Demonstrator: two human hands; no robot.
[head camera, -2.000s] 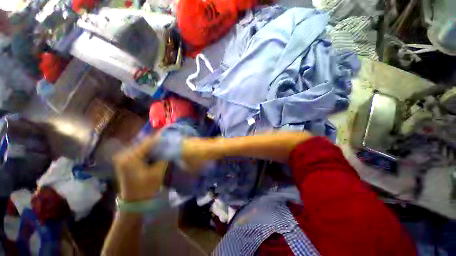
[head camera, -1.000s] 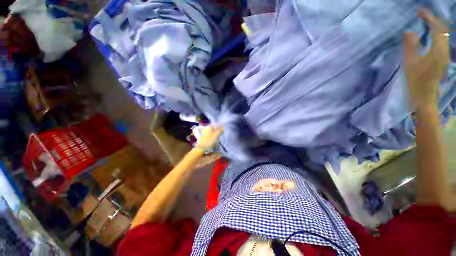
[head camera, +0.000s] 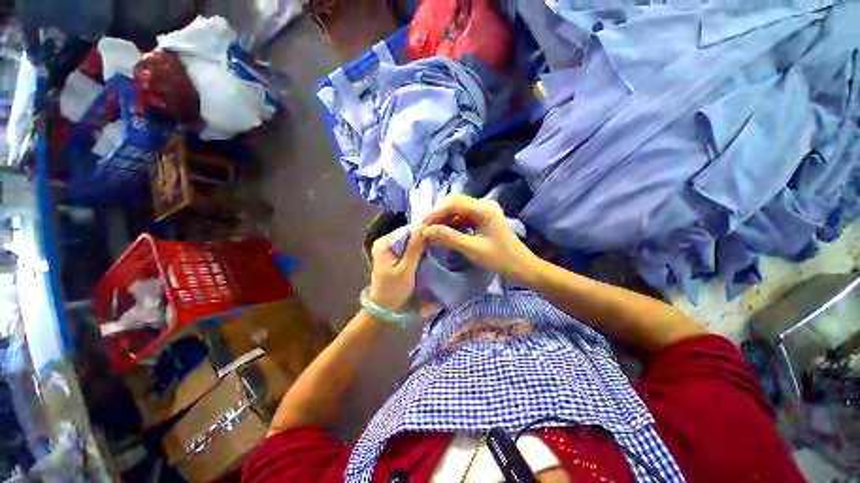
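Observation:
Light blue garment pieces (head camera: 424, 123) lie heaped in a blue plastic basket (head camera: 327, 100) at the upper middle, and part of the cloth trails down to my lap. My left hand (head camera: 396, 269), with a pale green bangle at the wrist, pinches the light blue cloth in front of my apron. My right hand (head camera: 476, 236) meets it, thumb and fingertips pinched on the same cloth. The fingertips of both hands nearly touch; what exactly is between them is too small to tell. A large heap of light blue garment panels (head camera: 679, 141) covers the table at the right.
A red plastic bag (head camera: 462, 33) is behind the basket. On the floor at the left are a red plastic crate (head camera: 222, 275), a cardboard carton (head camera: 222, 415) and white and dark red bundles (head camera: 212, 80). The table's pale edge (head camera: 745, 307) runs below the heap.
My right hand has come down from the heap at the right to meet my left hand at the cloth. The view has shifted, so the basket and crate appear further right.

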